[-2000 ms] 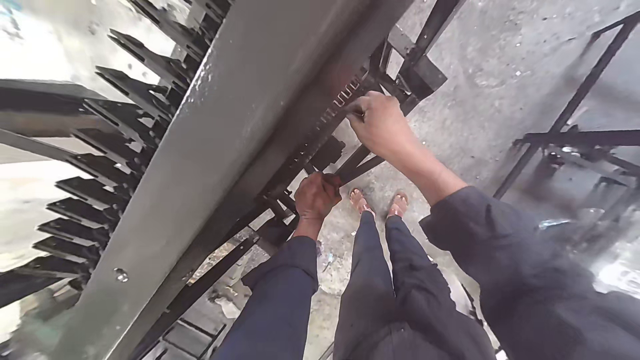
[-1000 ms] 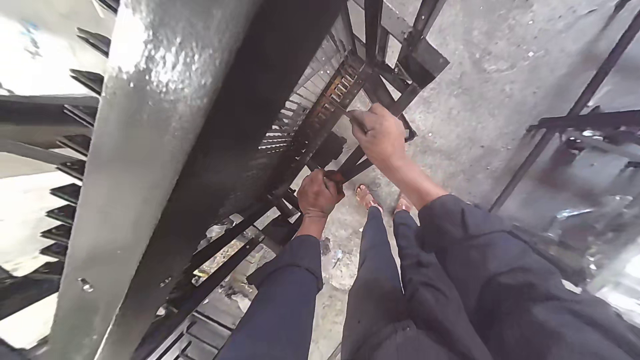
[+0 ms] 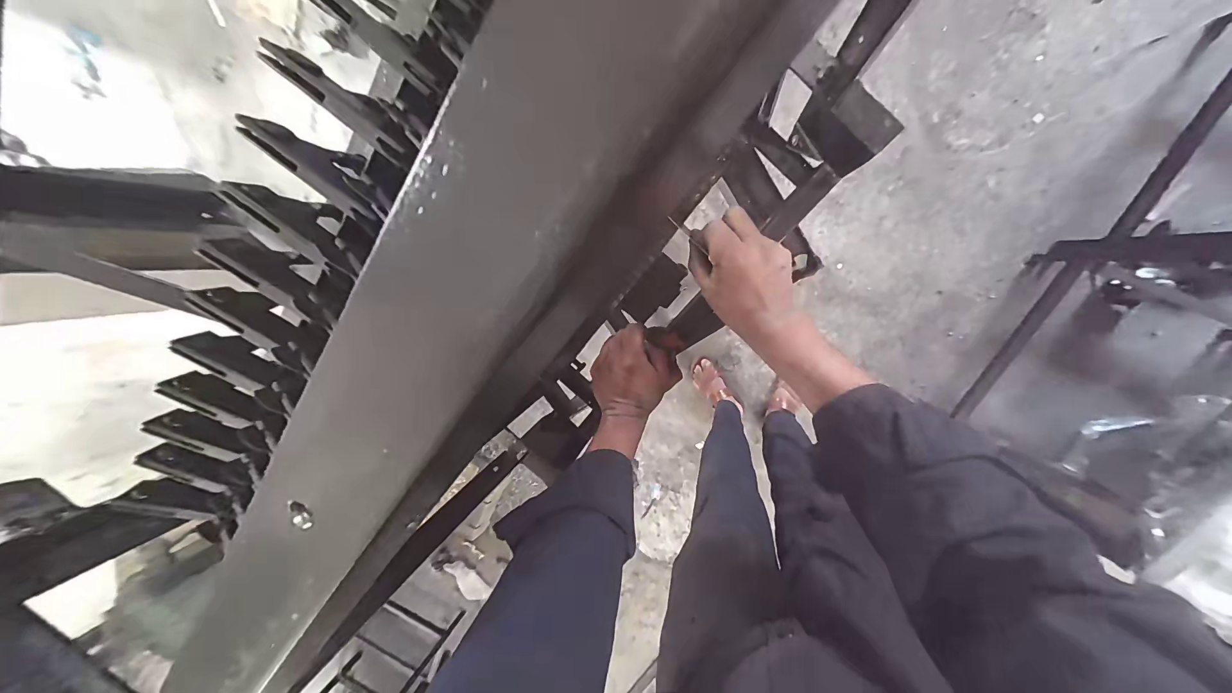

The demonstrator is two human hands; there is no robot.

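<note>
My left hand is closed around a dark part with a red spot, below the wide grey metal beam. My right hand is up and to the right of it, fingers bent and pinching a small dark object beside the black metal frame. A thin pointed piece shows near those fingertips; whether it belongs to the object I cannot tell. Between the hands sits a black block on the frame. My palms and most of both grips are hidden.
A row of black metal blades sticks out left of the beam. More black bars stand at the right. My feet are on the grey concrete floor, below the hands. A dark metal rack lies at the bottom left.
The beam lies farther right in view than a second ago and covers the row of slots seen beside my right hand then. More blades show at the left. My left hand keeps about its place.
</note>
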